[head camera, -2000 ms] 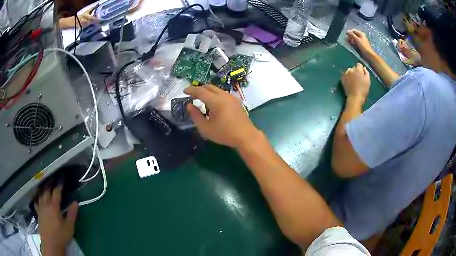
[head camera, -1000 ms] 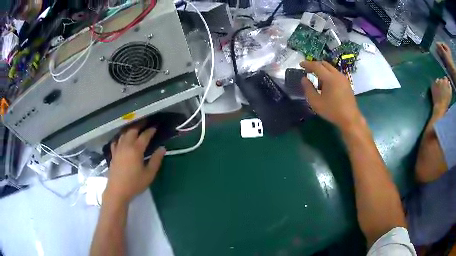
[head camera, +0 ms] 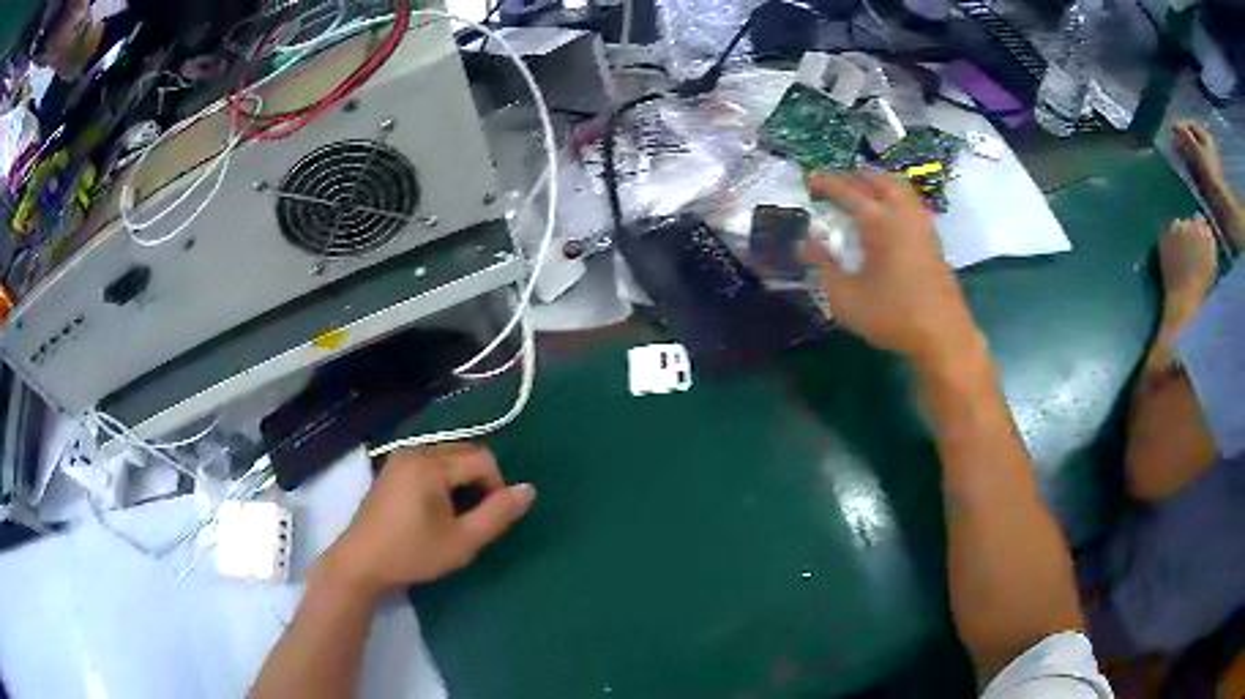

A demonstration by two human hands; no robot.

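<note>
The small black module (head camera: pixel 780 238) lies at the front of the white paper, just left of my right hand. My right hand (head camera: pixel 885 260) is over the paper's edge with fingers apart; something pale shows between thumb and fingers, blurred, so I cannot tell if it is held. Green circuit boards (head camera: pixel 811 127) lie beyond the fingertips. My left hand (head camera: pixel 444 516) rests at the mat's left edge, fingers curled, thumb out, with no object visible in it. A black flat box (head camera: pixel 362 392) lies under the instrument shelf, beyond my left hand. A white adapter piece (head camera: pixel 660 369) lies on the green mat.
The large grey instrument (head camera: pixel 273 178) with a fan grille stands at the left, white cables looping beside it. A white charger block (head camera: pixel 254 541) sits on white sheeting. A black pouch (head camera: pixel 710 294) lies behind the adapter. Another person's hands and arm (head camera: pixel 1185 260) are at the right.
My left hand has come off the black box under the shelf and moved toward me, its fingers now curled. My right hand stays near the module. The view turned left, then shifted slightly.
</note>
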